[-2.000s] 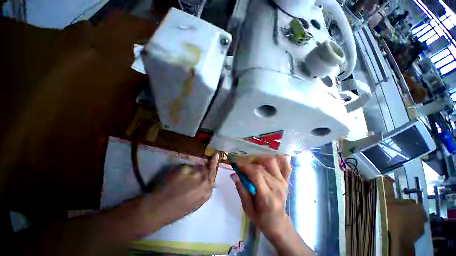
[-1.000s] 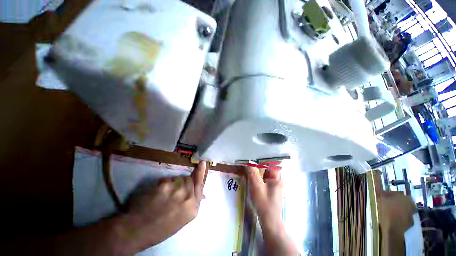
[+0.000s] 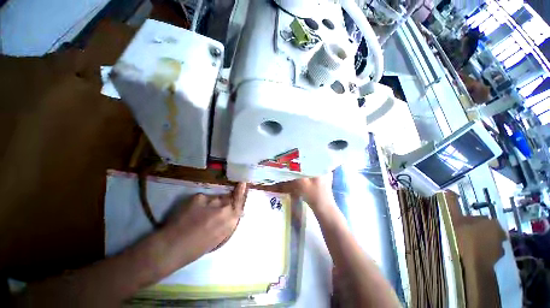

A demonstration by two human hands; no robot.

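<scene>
A thin brown strap (image 3: 145, 201) curves over the white template (image 3: 265, 240) and passes under my left hand (image 3: 208, 218). My left index finger points up and presses at the brown strip along the template's top edge, beside the needle area. My right hand (image 3: 310, 189) is at the right end of that strip, its fingertips partly hidden under the white machine head (image 3: 295, 123). No tool shows in it. A large brown panel (image 3: 60, 132) spreads at the left. The clamp foot is mostly hidden.
A white side box (image 3: 166, 96) hangs left of the head, close above the work. At right are a shiny plate (image 3: 362, 210), a strap bundle (image 3: 422, 246), a yellow-edged board (image 3: 455, 240), brown sheets (image 3: 482, 240) and a control panel (image 3: 455, 159).
The teal tool seen in my right hand two seconds ago no longer shows. My right hand has moved up to the strip under the head. The view came closer, then backed off.
</scene>
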